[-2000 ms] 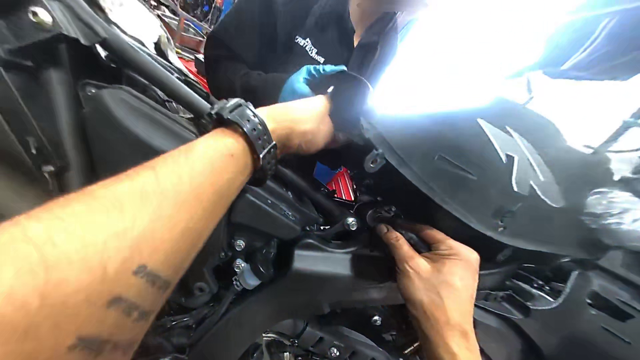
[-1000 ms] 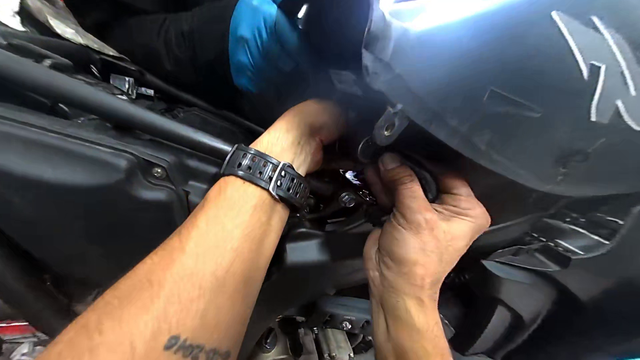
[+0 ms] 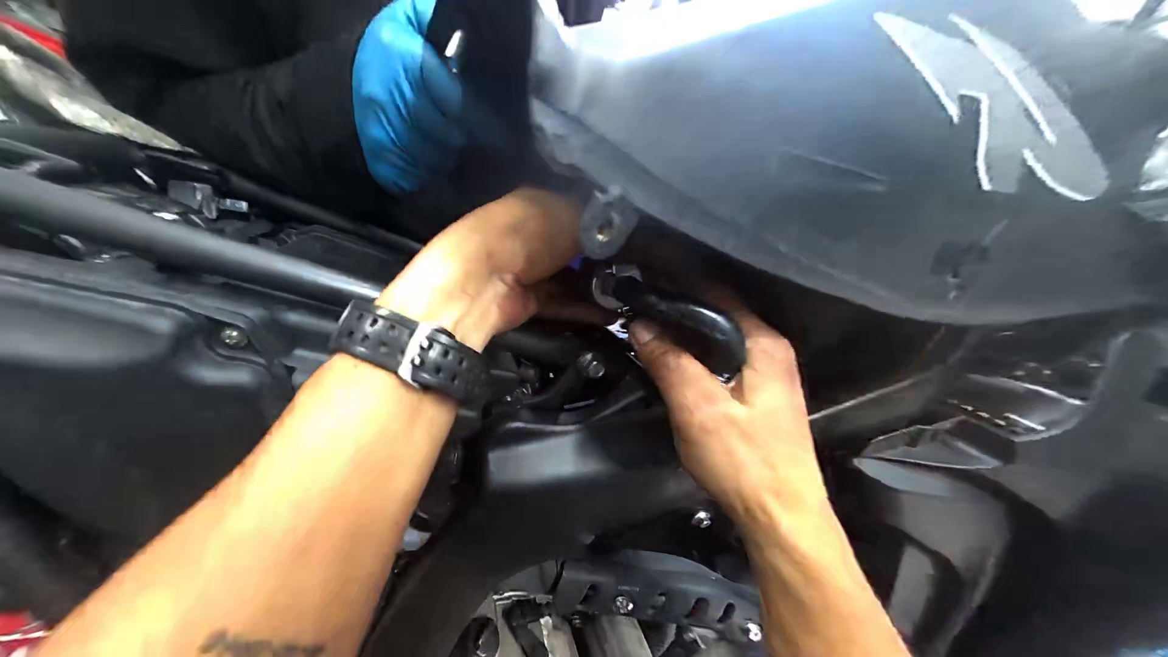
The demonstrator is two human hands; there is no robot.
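Note:
My left hand (image 3: pixel 511 246), below a black wristwatch (image 3: pixel 411 351), reaches under the edge of the grey fuel tank (image 3: pixel 748 137) of a motorcycle; its fingers are mostly hidden, so its grip cannot be told. A curved black rubber hose (image 3: pixel 689 319) with a metal clamp (image 3: pixel 609 285) at its end lies in my right hand (image 3: pixel 730 392), the thumb on the near side and the fingers behind the bend. Just above the clamp is the tank's mounting tab (image 3: pixel 608 224), which has a hole in it.
A co-worker's blue-gloved hand (image 3: pixel 406 100) is at the tank's left edge, beyond my left hand. A dark frame tube (image 3: pixel 228 260) runs along the left. Below my hands lie the black frame (image 3: pixel 566 461) and engine parts (image 3: pixel 630 607); black bodywork (image 3: pixel 949 529) stands at right.
The view has moved closer in on the tank's edge. The curved hose in my right hand shows more plainly now. The co-worker's gloved hand stays by the tank.

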